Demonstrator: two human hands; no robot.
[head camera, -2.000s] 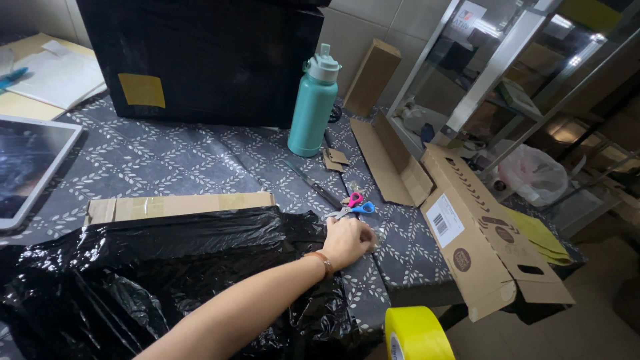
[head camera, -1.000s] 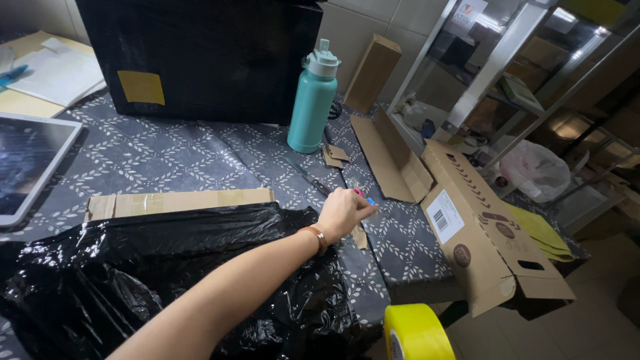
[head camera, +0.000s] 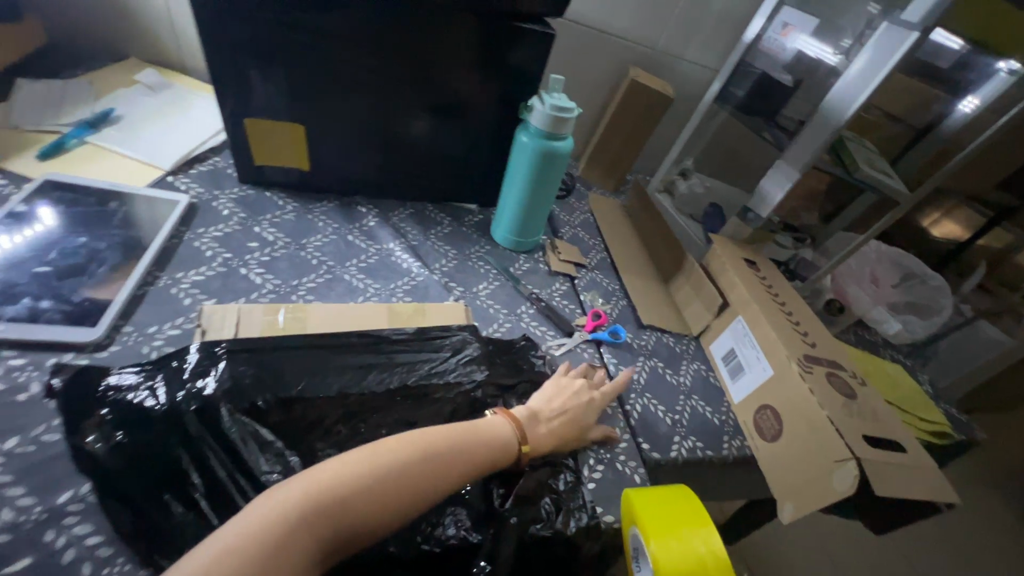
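Observation:
My left hand (head camera: 572, 408), with a brown bracelet at the wrist, reaches in from the lower left. Its fingers are spread over the right end of a black plastic sheet (head camera: 296, 416) and the patterned tablecloth. Just above the fingertips lie scissors (head camera: 588, 338) with one pink and one blue handle, and a dark, slim tool (head camera: 544, 308) beside them. A long cardboard piece (head camera: 344, 318) with tape on it shows along the sheet's far edge. At the bottom edge is a roll of yellow tape (head camera: 676, 532); no hand shows on it. My right hand is out of view.
A teal bottle (head camera: 532, 172) stands before a large black box (head camera: 368, 96). Cardboard scraps (head camera: 565, 256), a folded cardboard strip (head camera: 652, 264) and an opened carton (head camera: 788, 384) are on the right. A tablet (head camera: 76, 256), papers (head camera: 160, 120) and a blue pen (head camera: 76, 134) lie left.
My left hand was over the scissors two seconds ago. It is now nearer the bottom of the view with its fingers spread, and the scissors lie uncovered on the table.

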